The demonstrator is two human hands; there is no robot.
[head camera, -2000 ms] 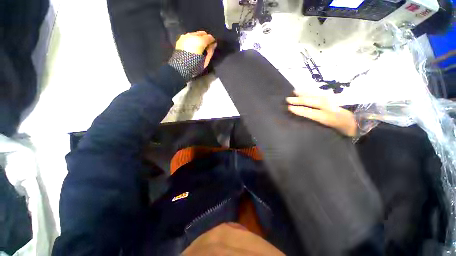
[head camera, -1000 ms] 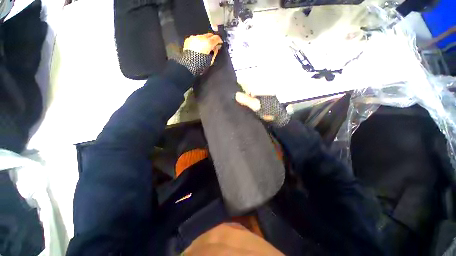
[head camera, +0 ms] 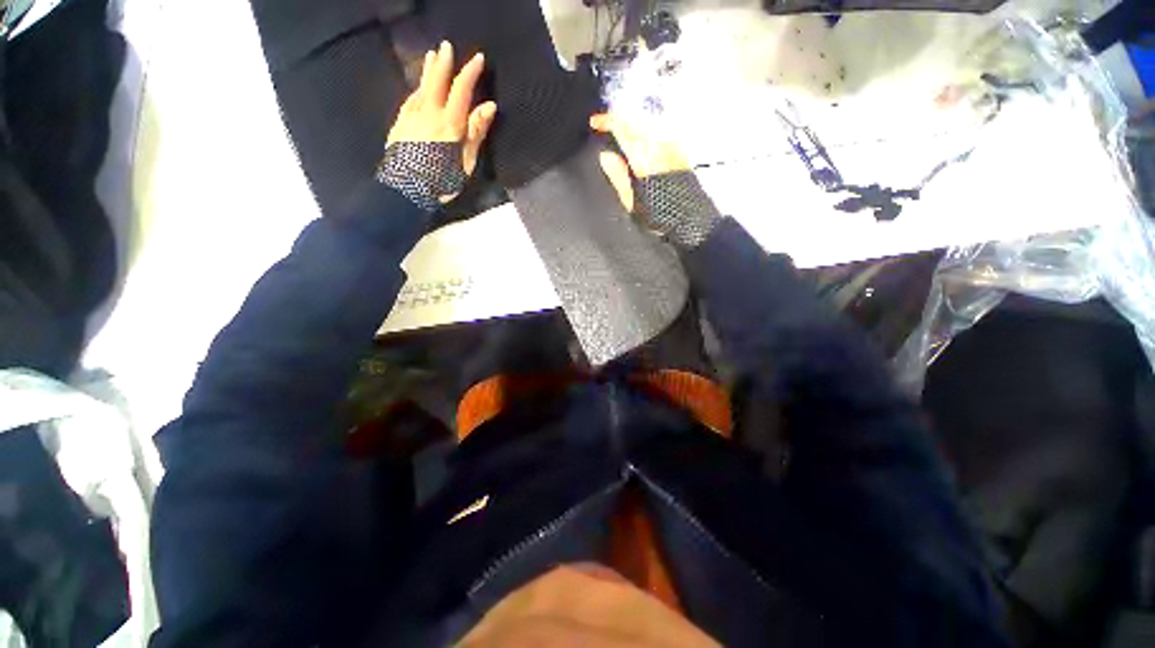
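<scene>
A black back panel [head camera: 342,95] lies on the white table left of the needle area. A plain dark grey strip [head camera: 605,272] comes out from under the panel's near edge and hangs over the table's front edge. My left hand [head camera: 443,114] rests on the panel with fingers spread, pressing it flat. My right hand [head camera: 643,155] is at the strip's right edge, near the machine's presser foot area [head camera: 621,63], thumb on the strip and a finger by the panel's edge. The needle is too blurred to make out.
The white table [head camera: 203,215] extends left. Black thread-like bits or a small tool [head camera: 874,199] lie right of my right hand. A clear plastic bag [head camera: 1115,241] with dark pieces [head camera: 1032,405] stands at the right. A white plastic bag [head camera: 108,487] is at lower left.
The strip has moved up and shows shorter over the lap. My left hand has opened and shifted left onto the panel. My right hand has moved up toward the needle area. The panel has moved nearer.
</scene>
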